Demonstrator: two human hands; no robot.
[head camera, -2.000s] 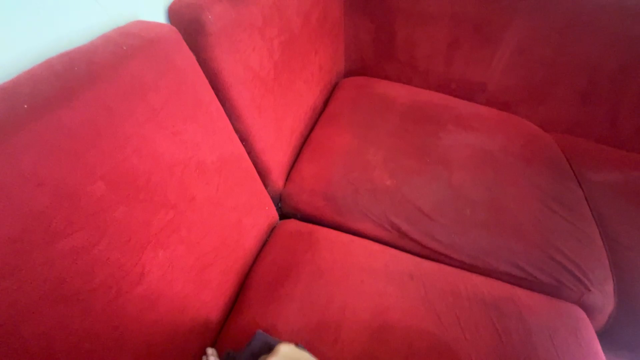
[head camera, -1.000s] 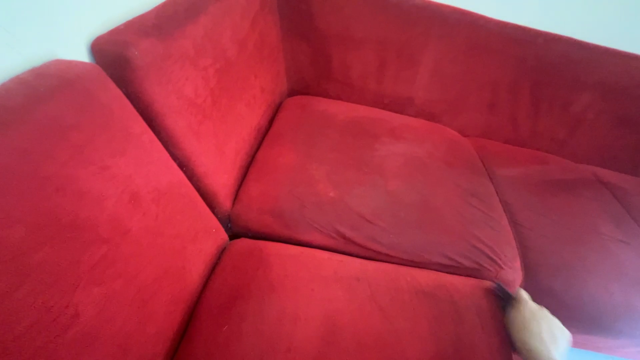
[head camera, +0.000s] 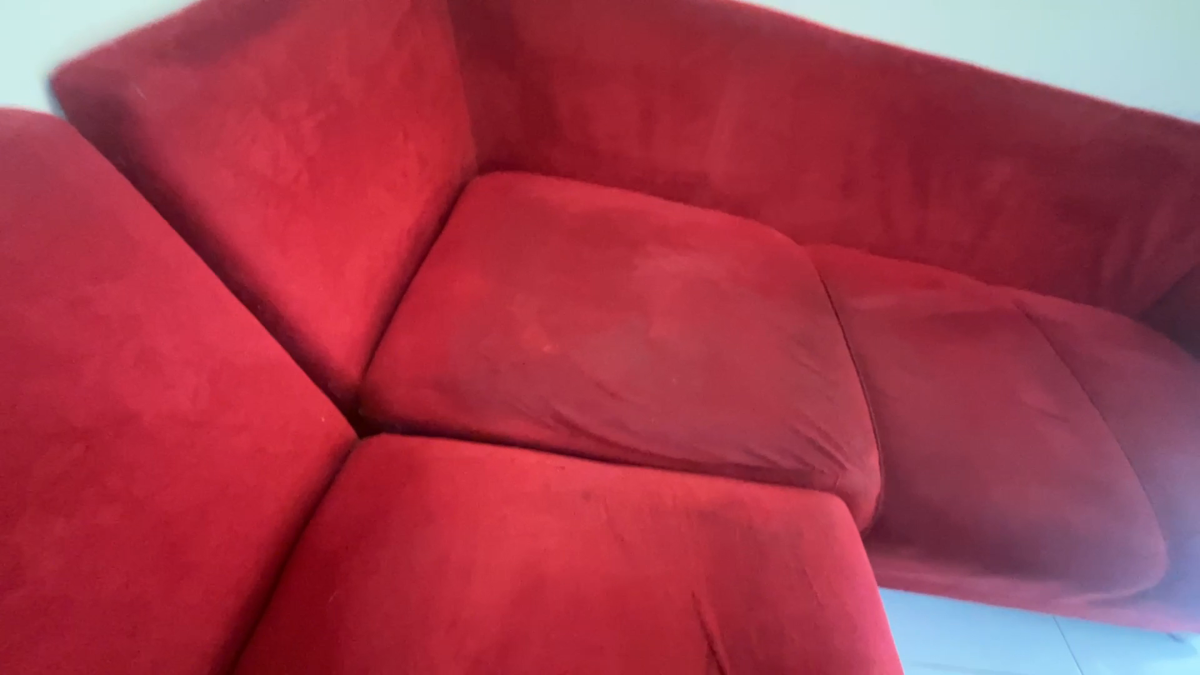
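Neither my left hand nor my right hand is in the head view. A red fabric corner sofa fills most of it. One seat cushion (head camera: 637, 328) lies in the corner, with creases along its front edge. Nearer to me is another seat cushion (head camera: 562, 572), with a fold in its cover at the bottom. A backrest (head camera: 141, 394) rises on the left, and a second backrest section (head camera: 309, 159) meets it at a dark gap.
The long sofa back (head camera: 797, 141) runs across the top against a pale wall (head camera: 1106, 47). Further seat cushions (head camera: 994, 422) continue to the right. Light floor tiles (head camera: 975, 637) show below the sofa's front edge.
A hand with a dark item, seen at the front corner of the near cushion one second ago, has left the view. The view has shifted right along the sofa.
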